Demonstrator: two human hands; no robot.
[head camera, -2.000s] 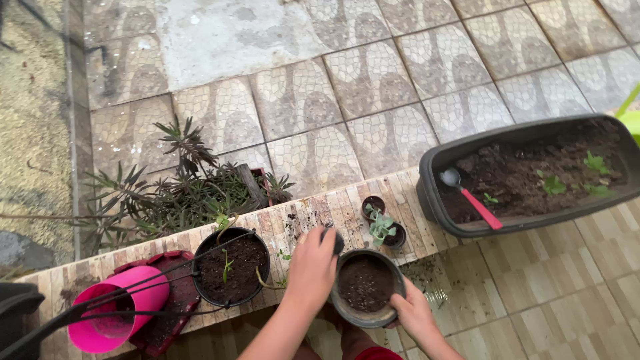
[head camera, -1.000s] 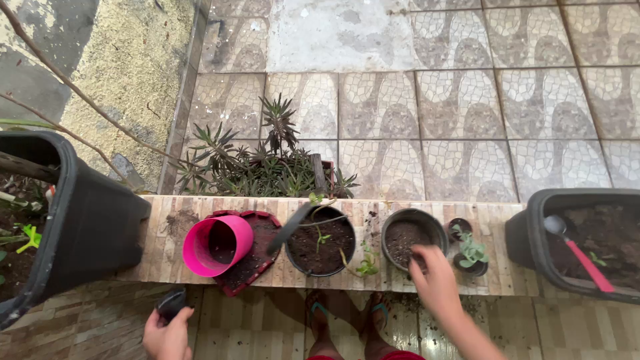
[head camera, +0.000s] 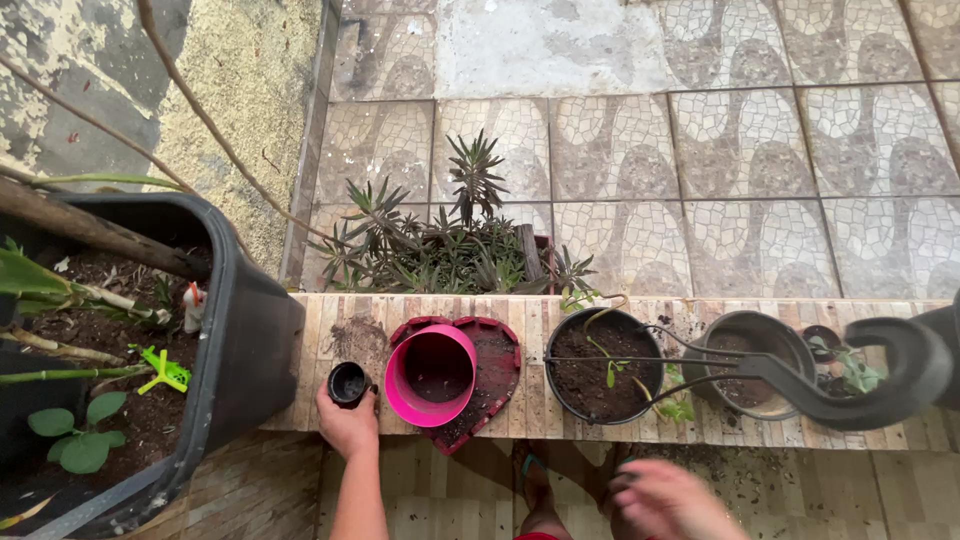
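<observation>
My left hand (head camera: 349, 424) grips a small black plastic pot (head camera: 347, 382) at the ledge, left of a pink pot (head camera: 430, 375). That pink pot rests on a red heart-shaped tray (head camera: 501, 358) scattered with soil. My right hand (head camera: 664, 491), blurred, is in front of the ledge with its fingers partly curled; whether it holds anything is unclear. A black hanging pot (head camera: 604, 367) holds soil and a thin seedling, and its black hook (head camera: 862, 375) extends over a grey pot of soil (head camera: 750, 365). Small pots with a pale succulent (head camera: 861, 373) stand partly hidden behind the hook.
A large black planter (head camera: 251, 330) with stems and leafy plants stands at the left. Spiky plants (head camera: 465, 255) grow beyond the tiled ledge (head camera: 536, 319). Bare stems cross the upper left. My feet in sandals are below the ledge.
My left hand has brought the small black pot up to the ledge beside the pink pot. My right hand has left the grey pot and is now in front of the ledge.
</observation>
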